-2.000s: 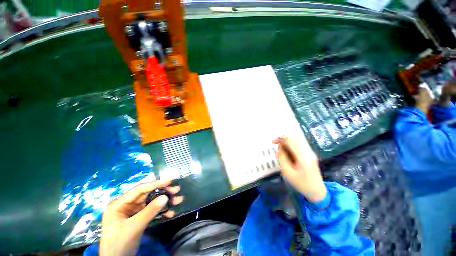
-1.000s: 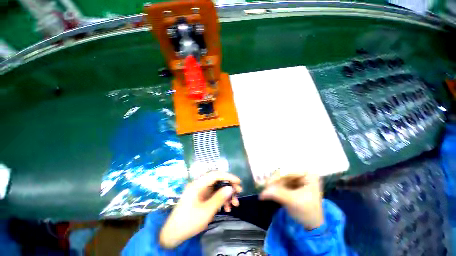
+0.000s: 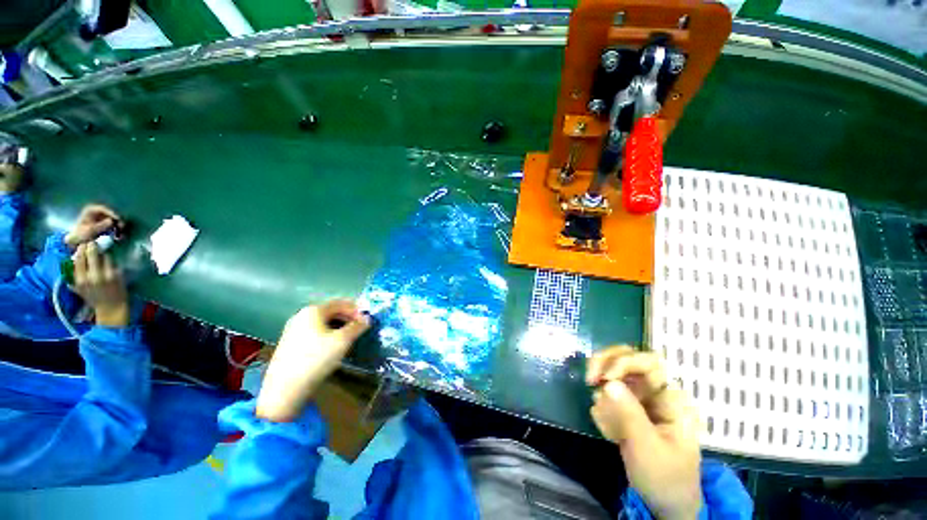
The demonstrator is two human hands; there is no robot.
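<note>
My left hand (image 3: 310, 350) is over the bench's front edge, left of the shiny clear and blue film (image 3: 442, 295). Its thumb and forefinger are close together with a tiny pale spot at the tips; I cannot tell if it is held. My right hand (image 3: 651, 421) is bent at the front edge, by the white board's lower left corner. A small dark spot shows at its fingertips, too blurred to name. A small dark piece (image 3: 575, 362) lies near those fingertips, below the pale gridded strip (image 3: 557, 302). The orange press (image 3: 529, 239) stands behind the strip, its red handle (image 3: 642, 168) hanging down.
The white board (image 3: 762, 315) with rows of slots is right of the press. A clear blister tray (image 3: 905, 345) is at the far right. A white cloth or paper (image 3: 173, 244) lies left, near a neighbour's hands (image 3: 97, 259). Small black pieces (image 3: 493, 132) sit along the back.
The view has swung left, so the press and board appear farther right. My hands have moved apart. The black housing seen in my left fingers before no longer shows clearly there.
</note>
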